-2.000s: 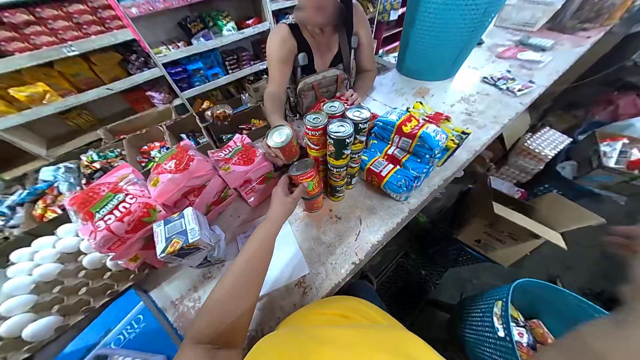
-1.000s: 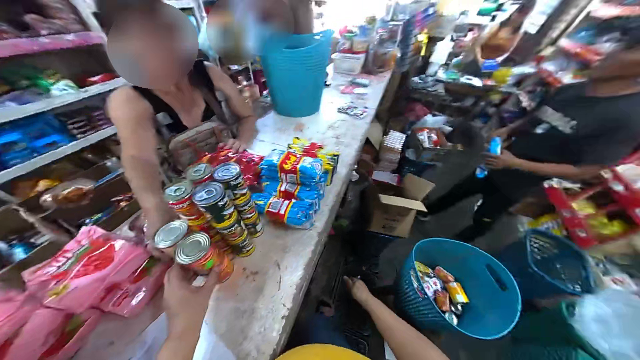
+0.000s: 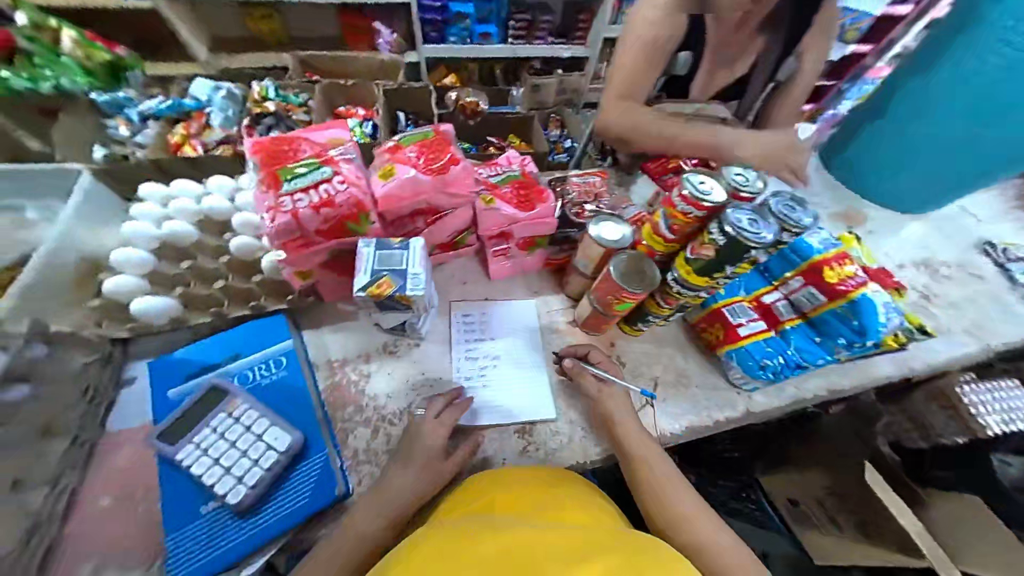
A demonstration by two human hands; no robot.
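A sheet of paper with a handwritten list [image 3: 502, 364] lies on the worn counter. My left hand [image 3: 436, 432] rests at its lower left edge, fingers apart, holding nothing; a ring shows on one finger. A pen with a blue end [image 3: 612, 378] is gripped in my right hand [image 3: 590, 376], beside the paper's right edge. Just beyond that hand, orange-labelled cans [image 3: 618, 292] stand stacked, next to stacks of darker cans [image 3: 724, 248]. Blue and red plastic packs [image 3: 788, 308] lie right of them. Pink juice packs [image 3: 314, 192] and a small dark-and-white pack [image 3: 394, 276] stand behind the paper.
At left, a calculator [image 3: 228, 444] lies on a blue record book [image 3: 248, 392], near an egg tray [image 3: 216, 300] with white eggs. Across the counter [image 3: 392, 400] a person [image 3: 704, 120] reaches an arm over, near a teal plastic basket [image 3: 928, 120]. A cardboard box [image 3: 848, 512] sits below at right.
The view has swung left. My hand that was at an orange-labelled can has let go of it. My right hand now holds a pen, and my left hand is at the paper.
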